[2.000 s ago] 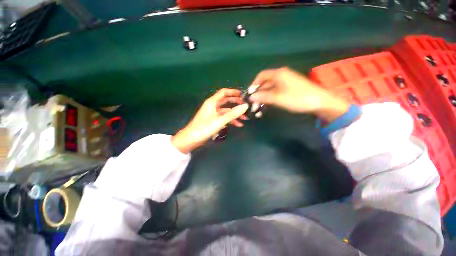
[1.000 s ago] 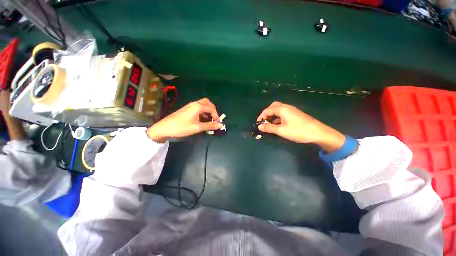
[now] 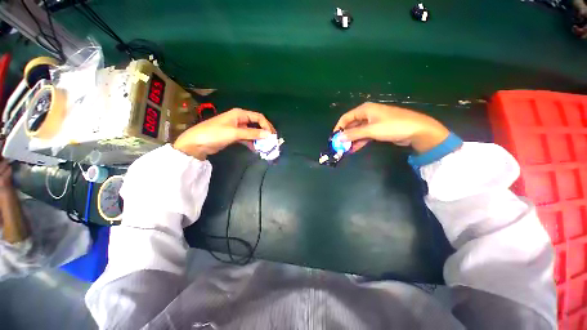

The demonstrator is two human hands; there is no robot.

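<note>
My left hand (image 3: pixel 239 132) holds a round electronic unit (image 3: pixel 267 147) by its edge; its face shows bright bluish-white. A thin black cable (image 3: pixel 260 200) hangs below it and loops towards me. My right hand (image 3: pixel 380 129) wears a blue wristband and holds a second round unit (image 3: pixel 340 142), tilted, its face glowing blue. Just below that unit is a black wired puck (image 3: pixel 331 158) with cream tape strips. Whether the unit touches the puck is unclear. Anything beneath the left unit is hidden.
A beige DC power supply (image 3: pixel 138 116) with two red readouts stands at left, with a tape roll (image 3: pixel 46 112) on it. A red tray (image 3: pixel 547 155) lies at right. Two black units (image 3: pixel 342 19) sit on the raised green surface behind. Another person's arm (image 3: pixel 11 206) shows at far left.
My hands moved from together to apart. Since a second ago both units have been tilted and their faces now show bright. The view has shifted, bringing the power supply further in.
</note>
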